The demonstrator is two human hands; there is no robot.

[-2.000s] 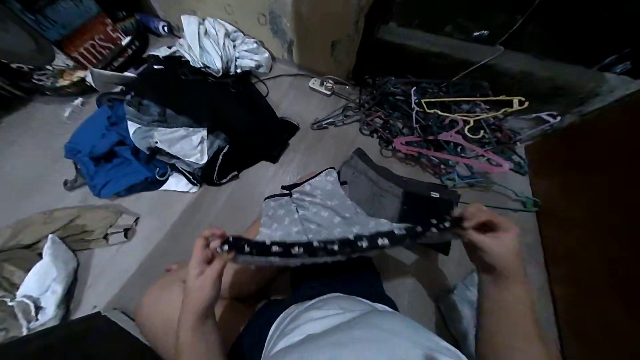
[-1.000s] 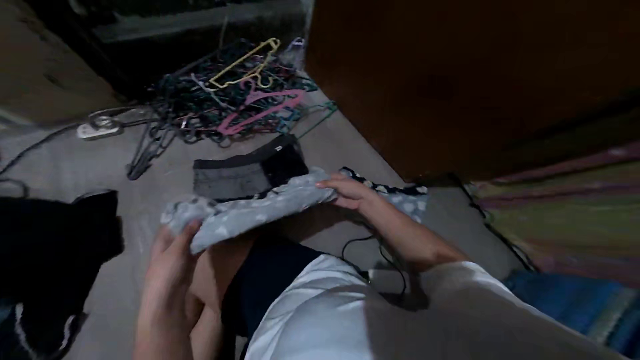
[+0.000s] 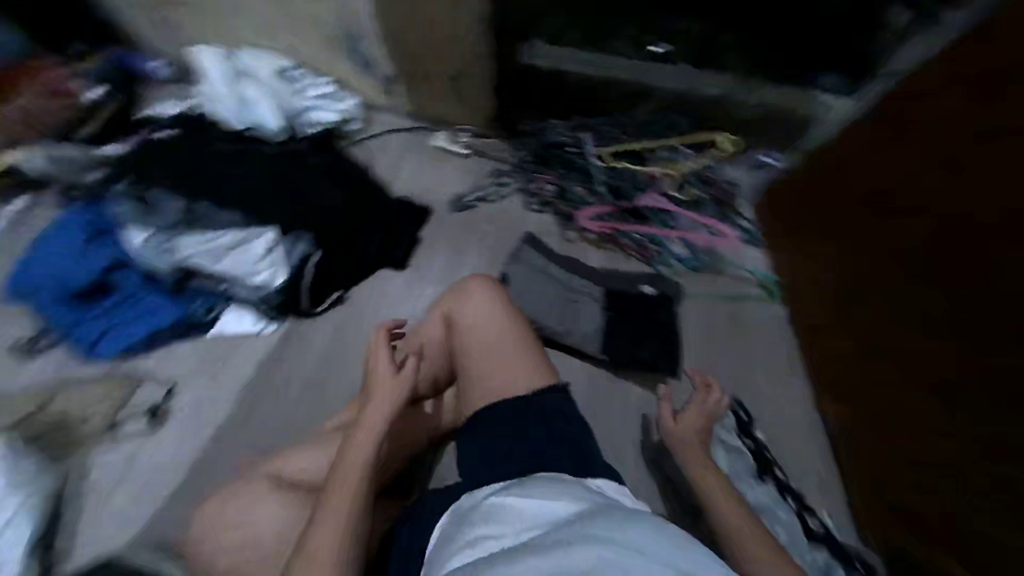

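Observation:
My left hand (image 3: pixel 392 364) is raised beside my bent knee, fingers apart and nothing in it. My right hand (image 3: pixel 694 410) is over the floor at the right, its fingers also apart and empty. Just right of my right forearm lies the light grey patterned garment (image 3: pixel 748 464) with a black patterned waistband, partly hidden by the arm. Beyond my right hand, a grey and black pair of shorts (image 3: pixel 592 308) lies flat on the floor, close to my knee. The view is blurred.
A tangled heap of hangers (image 3: pixel 640 188), with a pink one and a yellow one on it, lies ahead. Heaped black clothes (image 3: pixel 320 200), a blue garment (image 3: pixel 96 288) and white cloth (image 3: pixel 264 88) are at the left. A beige garment (image 3: pixel 72 412) lies nearer. A dark brown panel (image 3: pixel 904 304) stands at the right.
Both hands have let go of the light grey patterned garment, which now lies at my right side. Earlier they held it in front of me. The view has swung back left since a second ago.

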